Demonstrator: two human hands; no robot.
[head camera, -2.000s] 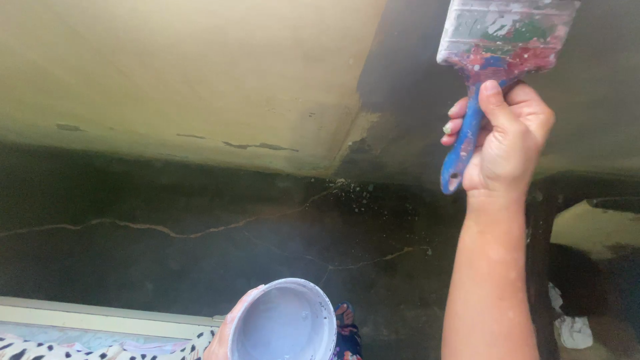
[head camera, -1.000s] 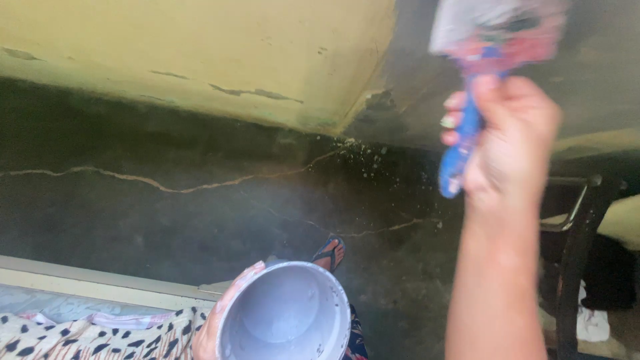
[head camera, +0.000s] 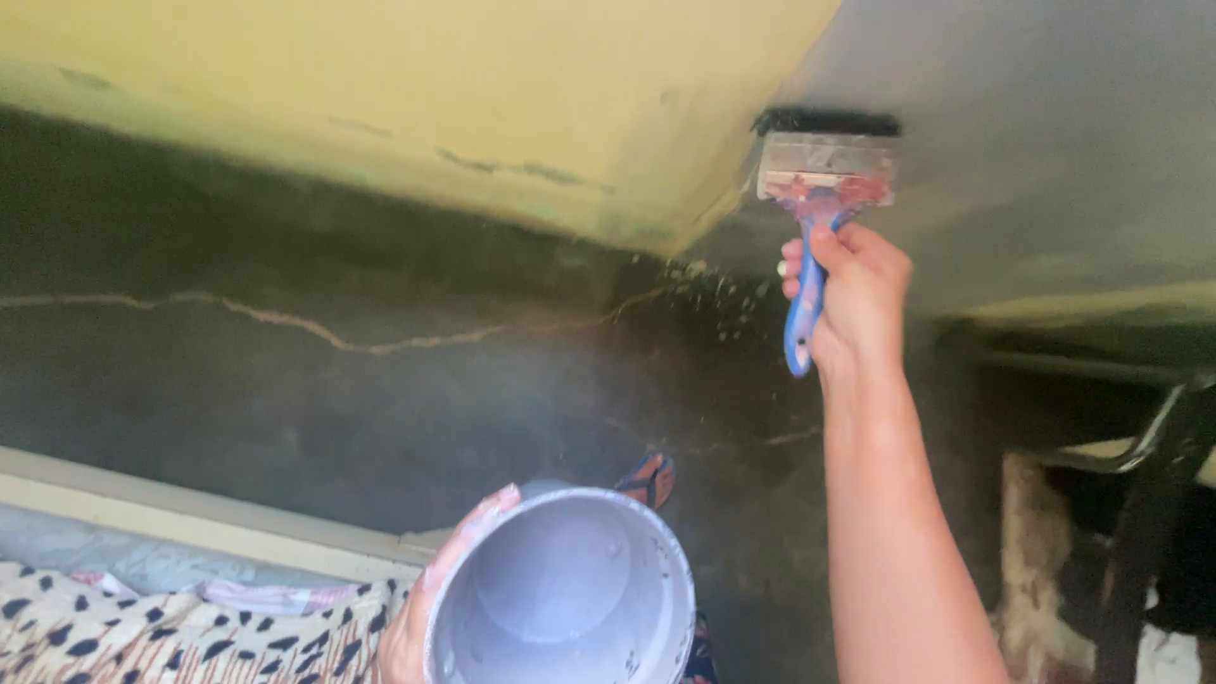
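My right hand (head camera: 860, 294) grips the blue handle of a wide paintbrush (head camera: 826, 166), whose metal ferrule is smeared with red and white paint. Its dark bristles point up against the grey painted part of the wall (head camera: 1026, 142), close to the corner where the yellow part (head camera: 475, 95) begins. At the bottom, my left hand (head camera: 427, 589) holds a round tub (head camera: 560, 579) by its left side. The tub's inside is coated in pale grey-lilac; how much paint it holds I cannot tell.
Below the wall runs a dark floor (head camera: 427, 408) with a long crack and pale specks near the corner. A sandalled foot (head camera: 649, 480) shows behind the tub. Spotted cloth (head camera: 190, 627) lies at lower left beside a pale ledge (head camera: 190, 503). A dark metal frame (head camera: 1149, 475) stands at right.
The brush, raised at the upper right in both earlier frames, is now lower, with its bristles in view at the wall. The left hand still holds the tub.
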